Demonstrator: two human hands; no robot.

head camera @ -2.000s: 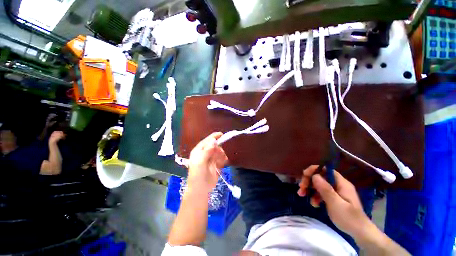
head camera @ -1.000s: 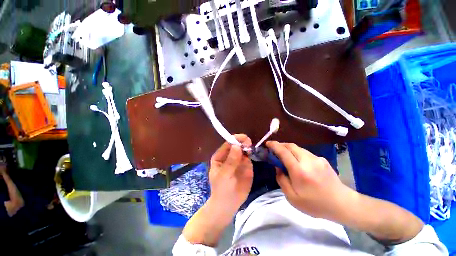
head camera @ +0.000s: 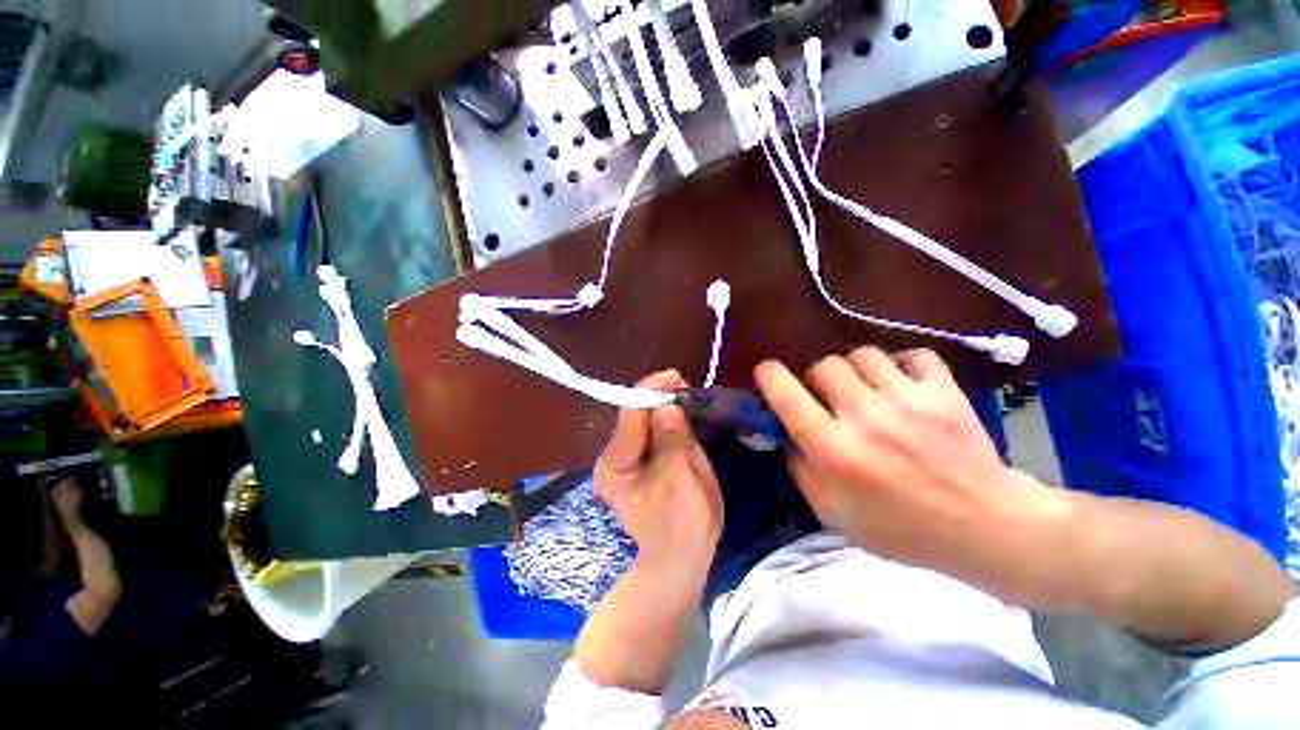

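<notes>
My left hand (head camera: 659, 478) holds a white cable assembly (head camera: 549, 368) between thumb and fingers near the board's front edge. Its doubled ends point to the upper left, and a thinner cord with a white tip stands up on the right. My right hand (head camera: 877, 442) holds side cutters (head camera: 734, 412) with blue handles; their jaws are at the cable by my left fingertips. Whether the jaws are closed cannot be told. More white cables (head camera: 927, 254) lie on the reddish-brown board (head camera: 912, 178), several reaching up onto the perforated metal plate (head camera: 549, 160).
A dark green table (head camera: 278, 414) at left bears white cables and a blue-handled tool. A blue crate (head camera: 1141, 328) with white cables stands at right. A smaller blue bin (head camera: 502, 606) is below the board. A white bucket (head camera: 292, 602) and another person's arm (head camera: 93, 571) are at lower left.
Since the oldest frame, my right hand has brought the cutters to the cable in my left hand. Over the last second, the cable's doubled ends have swung down to the left.
</notes>
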